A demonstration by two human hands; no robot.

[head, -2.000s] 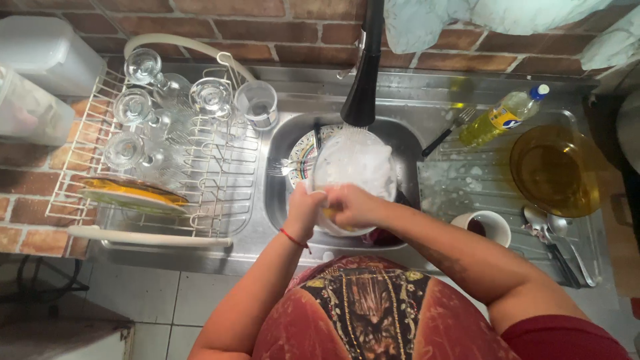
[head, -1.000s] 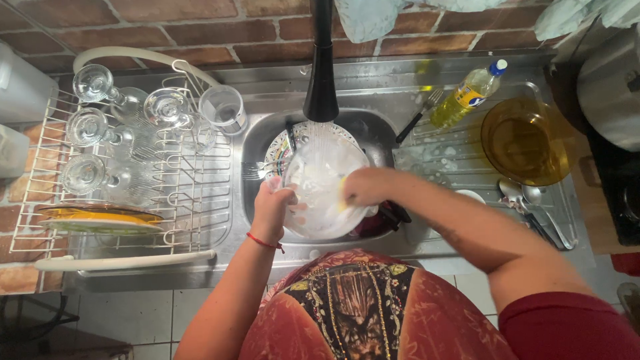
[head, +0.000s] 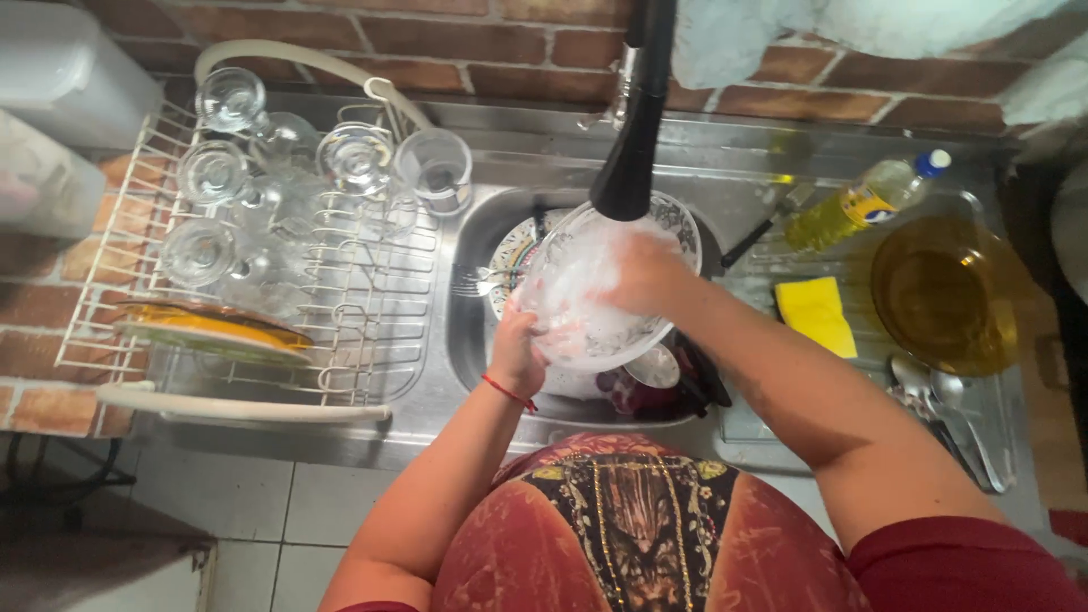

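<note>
A clear glass bowl (head: 612, 340), sudsy and wet, is tilted over the sink basin (head: 466, 348), below the black faucet spout (head: 627, 174). My left hand (head: 517, 344) grips its left rim, with some fingers seen through the glass. My right hand (head: 648, 274) is inside the bowl, blurred, its fingers spread against the wet surface. Under the bowl lie a patterned plate (head: 508, 246) and forks (head: 476, 281). A metal cup or ladle (head: 653, 367) and dark-handled items rest at the basin's lower right.
A white wire dish rack (head: 357, 297) at left holds upturned glasses (head: 212, 170) and plates (head: 212, 331). On the right drainboard are a yellow sponge cloth (head: 816, 314), a soap bottle (head: 858, 204), a black-handled utensil (head: 752, 238), an amber glass bowl (head: 943, 293) and spoons (head: 948, 388).
The yellow sponge cloth now shows on the right drainboard, where a white cup stood two seconds ago. The bowl has tilted, and my right hand has moved from its right rim into it.
</note>
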